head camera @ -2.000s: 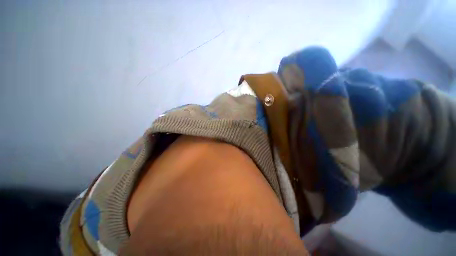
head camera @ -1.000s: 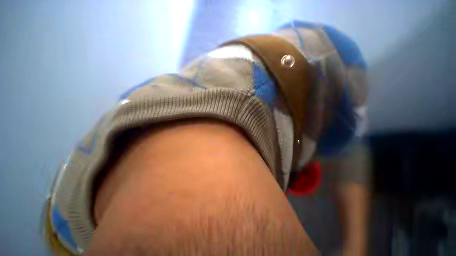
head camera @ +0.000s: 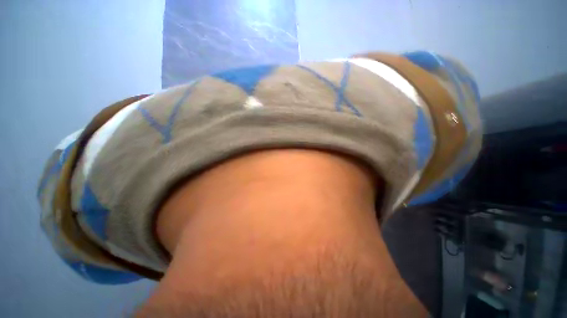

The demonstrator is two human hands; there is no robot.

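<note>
Neither of my hands is in the picture. My own neck and upper chest fill the lower middle. The argyle knit sweater, grey-beige with blue and white, curves around them. Flat brown straps with a shiny rivet cross both shoulders. No object is seen held or worked on, and whatever my hands are doing is hidden or out of view.
A grey marbled strip lies between pale blue-white surfaces at the top. A dark surface is at the right. Below it, metal-framed glass shelving holds small blurred items, with thin dark loops beside it.
The view has turned, so the sweater neck now sits centred with both shoulders showing. The lowered right arm and the red round object seen earlier are gone from view. The shelving shows more clearly.
</note>
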